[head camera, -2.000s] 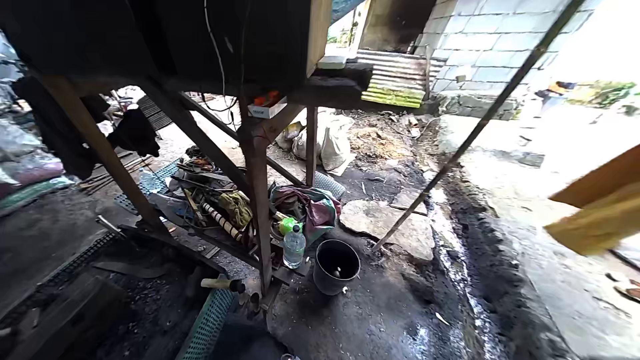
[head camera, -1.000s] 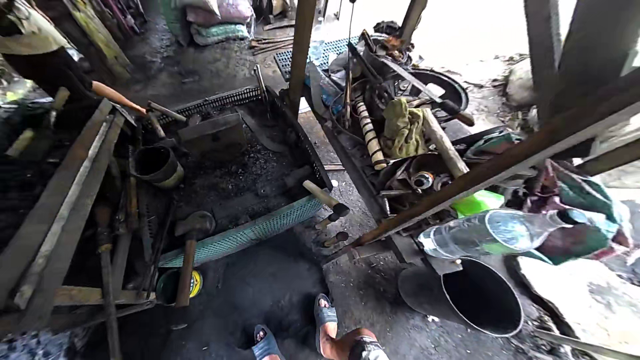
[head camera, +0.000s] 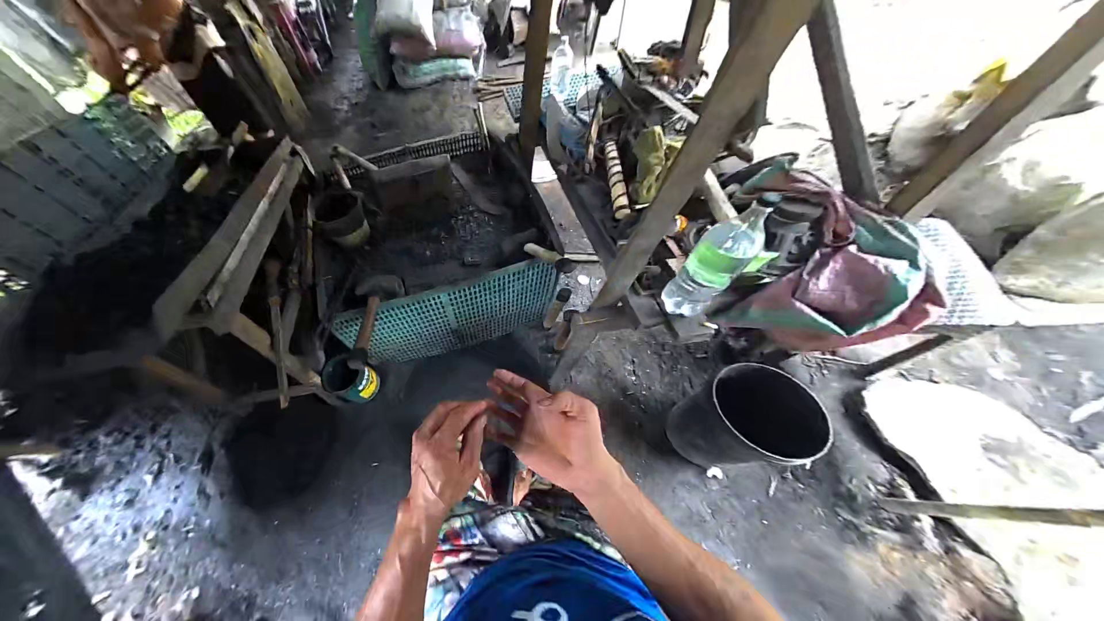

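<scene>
My left hand (head camera: 447,453) is raised in front of my waist with its fingers bent; its fingertips are beside or against the fingers of my right hand. A ring shows on one of its fingers. My right hand (head camera: 556,431) is turned palm up with its fingers spread, and nothing is seen in it. Beyond my hands lies a teal plastic mesh crate side (head camera: 457,312). To their left a hammer (head camera: 368,323) rests with its handle down by a small green can (head camera: 351,379). A black bucket (head camera: 749,414) stands on the ground to the right.
A clear plastic bottle (head camera: 718,259) leans on the low bench, beside a crumpled sack (head camera: 849,285). Slanting wooden posts (head camera: 690,164) rise in front of the bench. Small hammers (head camera: 556,306) hang near its end. A wooden trestle (head camera: 250,237) stands at left, and a flat stone slab (head camera: 975,440) at right.
Both my hands have come into view; neither earlier frame shows them. The view has swung down and to the left since the oldest frame.
</scene>
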